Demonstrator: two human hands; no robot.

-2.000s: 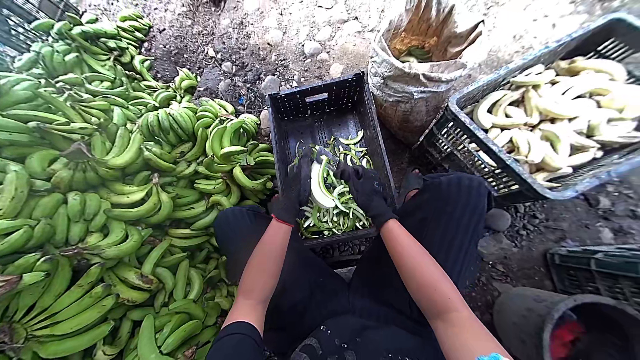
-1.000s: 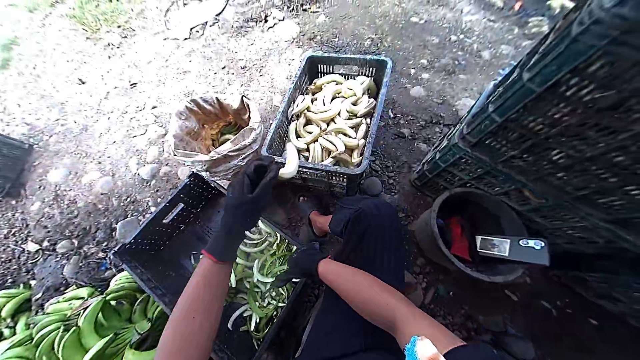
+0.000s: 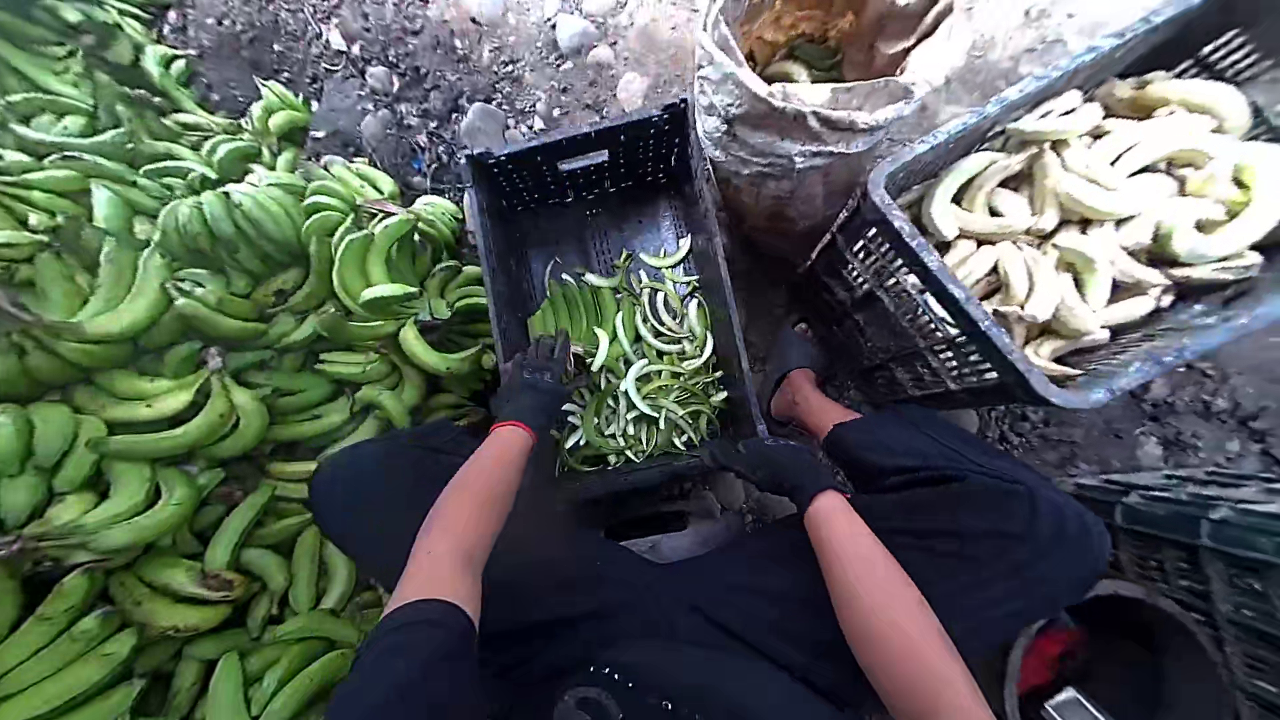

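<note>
My left hand, in a dark glove with a red band at the wrist, grips the near end of a bunch of green bananas at the left side of a black plastic crate. Strips of green peel lie in a heap beside the bunch. My right hand, gloved too, is at the crate's near right corner, its fingers partly bent; whether it holds anything cannot be told.
Green banana bunches are piled at the left. A crate of peeled bananas stands at the right, beside an open sack. A bucket and a dark green crate are at the lower right.
A second ago my left hand held a peeled banana at the edge of the other crate; now it is on a green bunch in the black crate. The view has swung back left.
</note>
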